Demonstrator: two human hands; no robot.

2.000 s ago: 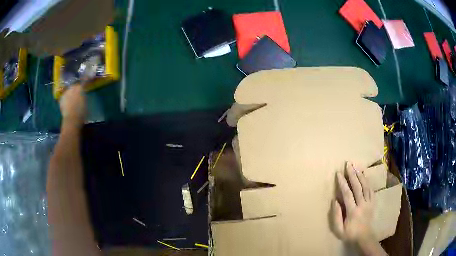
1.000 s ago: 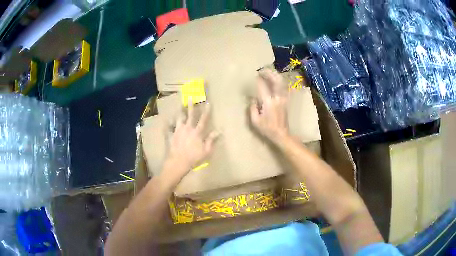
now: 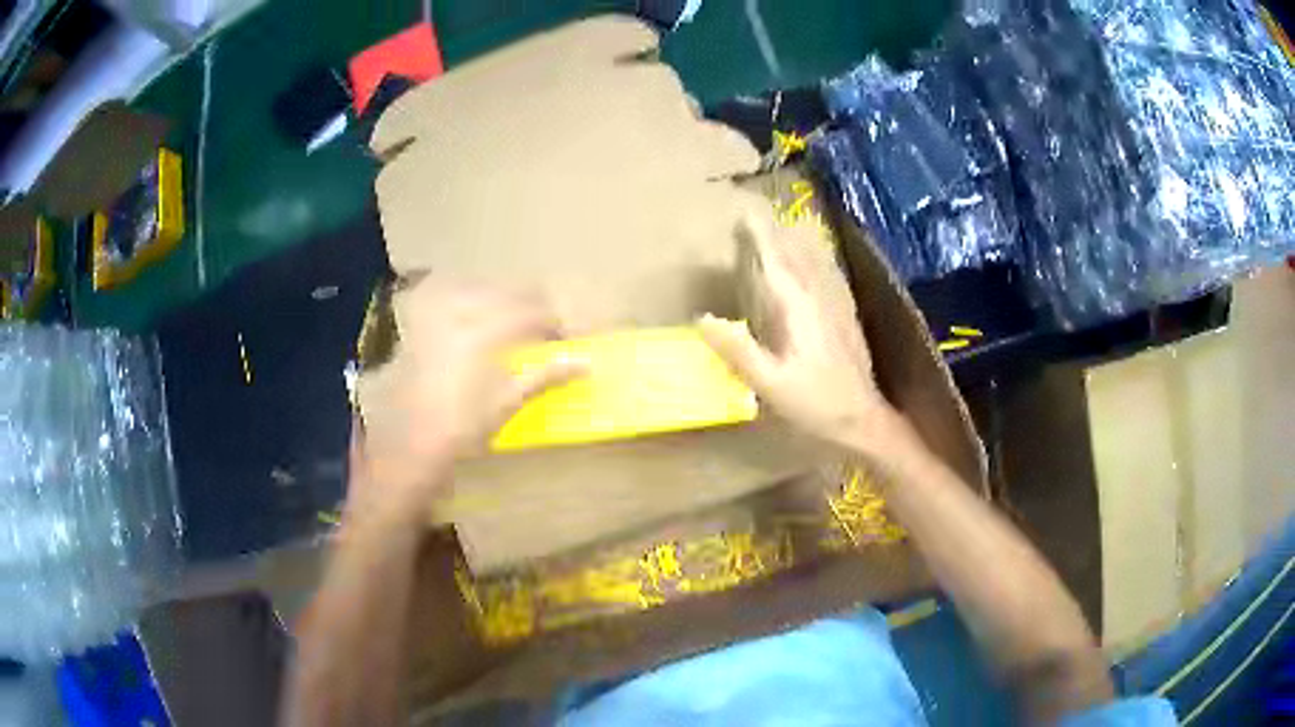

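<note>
A tuck-top gift box (image 3: 526, 171) is partly folded over the open work carton (image 3: 930, 384). Its long brown lid stretches away from me, and its near wall is raised, showing a bright yellow outside face. My left hand (image 3: 462, 362) is blurred and grips the left end of the raised wall, with the thumb on the yellow face. My right hand (image 3: 795, 341) grips the right end, with its thumb at the yellow edge and its fingers along the raised side flap. Yellow die-cut scraps (image 3: 668, 568) lie in the carton below the box.
Filled yellow-rimmed boxes (image 3: 139, 220) and a red card (image 3: 395, 64) are on the green belt. Clear plastic trays (image 3: 85, 483) stack at left. Bagged dark units (image 3: 923, 171) and a silvery plastic mass (image 3: 1193, 128) are at right. A black mat (image 3: 263, 412) bears loose scraps.
My left hand came back from a filled box on the belt to the flat blank. Both hands have since folded up the blank's near wall and side parts. The view has shifted.
</note>
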